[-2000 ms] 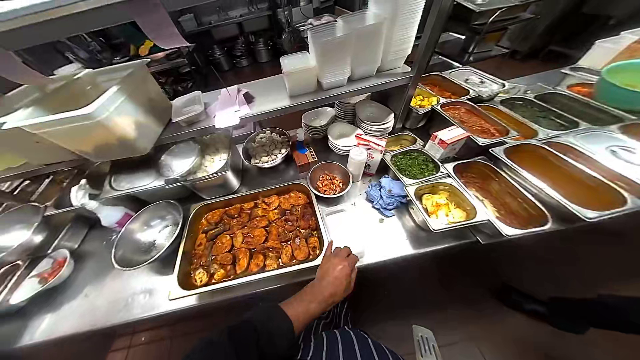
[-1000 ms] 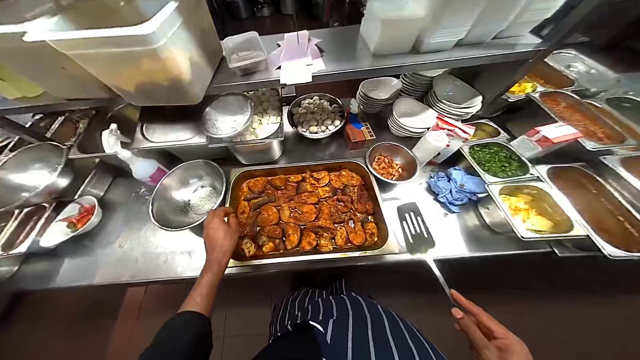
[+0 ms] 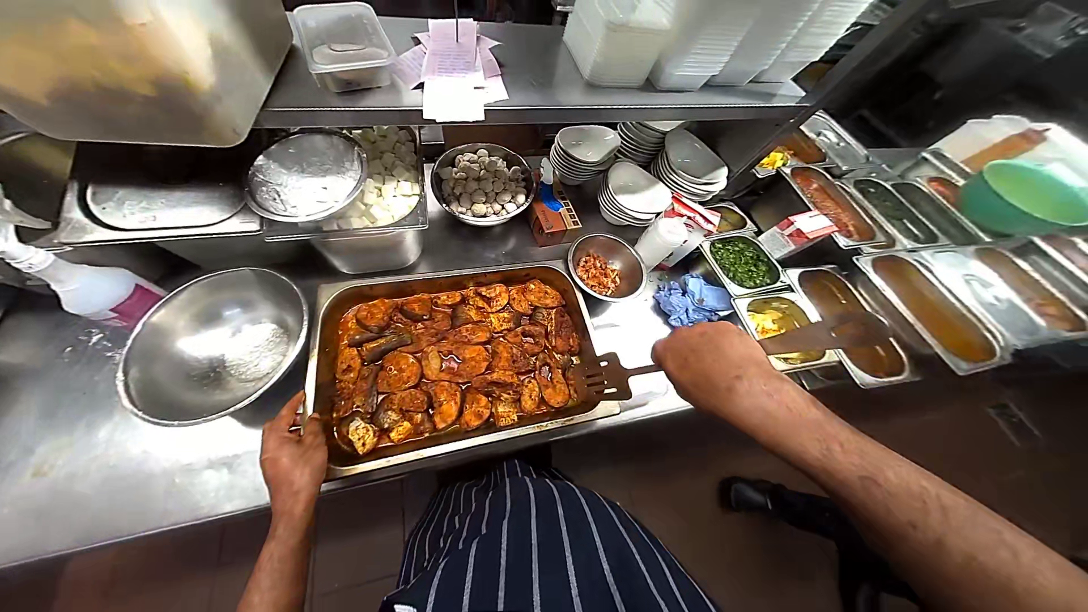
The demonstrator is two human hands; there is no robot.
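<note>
A rectangular metal tray point(image 3: 608, 410) holds marinated fish pieces point(image 3: 455, 361) in red-brown sauce on the steel counter. My left hand point(image 3: 293, 459) grips the tray's left rim near its front corner, thumb over the edge. In my right hand point(image 3: 714, 361) is a slotted metal spatula point(image 3: 605, 378), held by its handle. The spatula's slotted head lies over the tray's right rim, beside the fish; whether it touches the fish cannot be told. Left of the tray stands a steel bowl point(image 3: 212, 348) with white powder inside. A small bowl of chopped orange-red food point(image 3: 608, 268) sits behind the tray's right corner.
A spray bottle point(image 3: 85, 285) stands at the left. Behind are a bowl of mushrooms point(image 3: 483, 184), stacked dishes point(image 3: 633, 194) and an overhead shelf point(image 3: 544, 110). A crumpled blue cloth point(image 3: 693, 299) and food pans point(image 3: 935, 310) are at the right. Another person's shoe point(image 3: 748, 495) shows below.
The spatula in my right hand has moved from in front of the counter to the tray's right rim. My left hand remains at the tray's left side. The view has shifted.
</note>
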